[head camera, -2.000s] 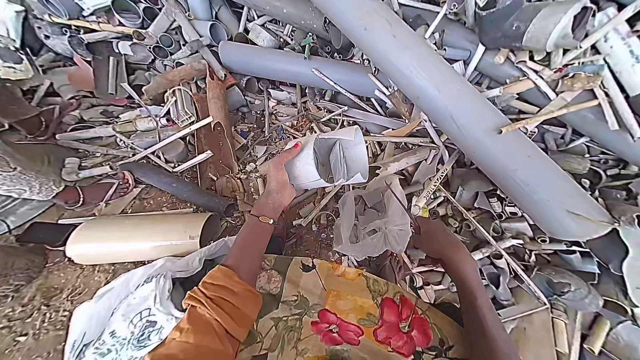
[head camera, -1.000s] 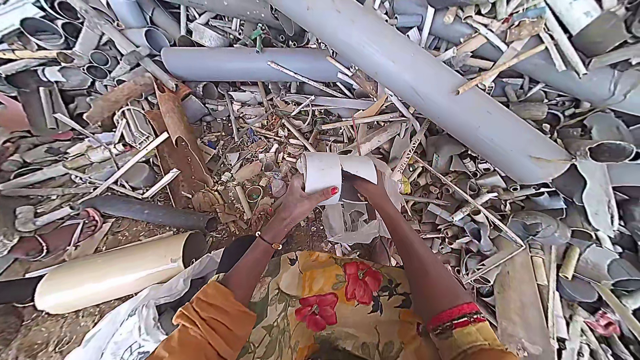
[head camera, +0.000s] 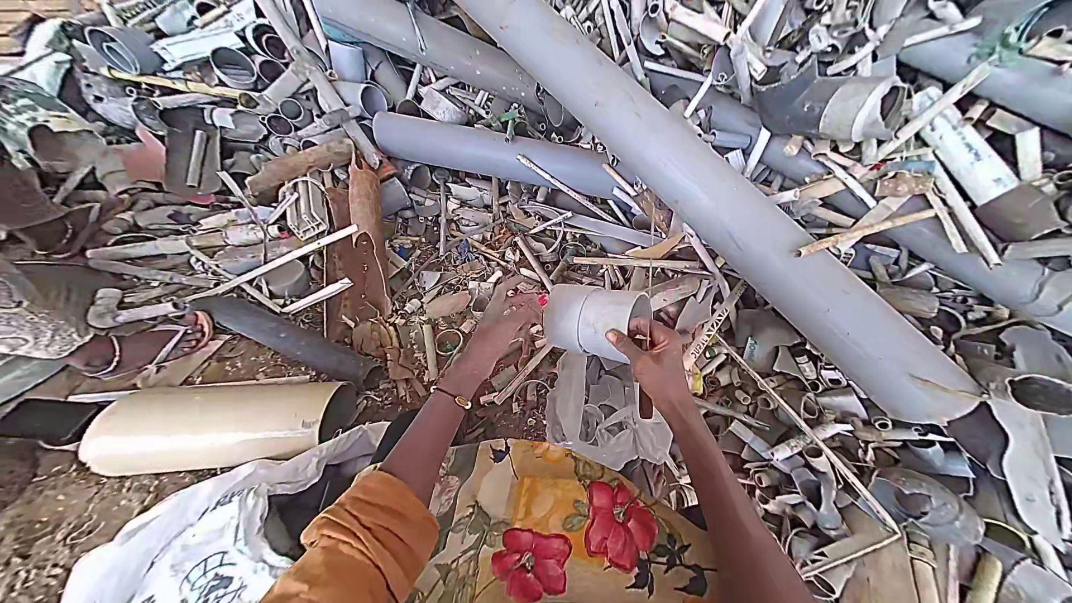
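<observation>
A short grey-white plastic pipe fitting (head camera: 590, 322) lies sideways above my lap. My right hand (head camera: 657, 356) grips its right rim, thumb outside. Beneath the palm shows a dark, thin piece whose kind I cannot tell. At the fitting's left end is my left hand (head camera: 507, 322), fingers bent toward it; whether they press on it is hard to see. Just below the fitting a translucent plastic bag (head camera: 607, 414) rests with pale scraps in it.
Pipe scraps surround me. A long grey pipe (head camera: 720, 201) slants across the right, with another grey pipe (head camera: 494, 155) behind it. At left are a cream pipe (head camera: 213, 427), a dark pipe (head camera: 285, 339) and a white sack (head camera: 188, 532). Another person's foot (head camera: 138, 347) shows at far left.
The fitting has turned and moved right of where both hands held it a second ago. My left hand has shifted to its left end, my right hand to its right rim.
</observation>
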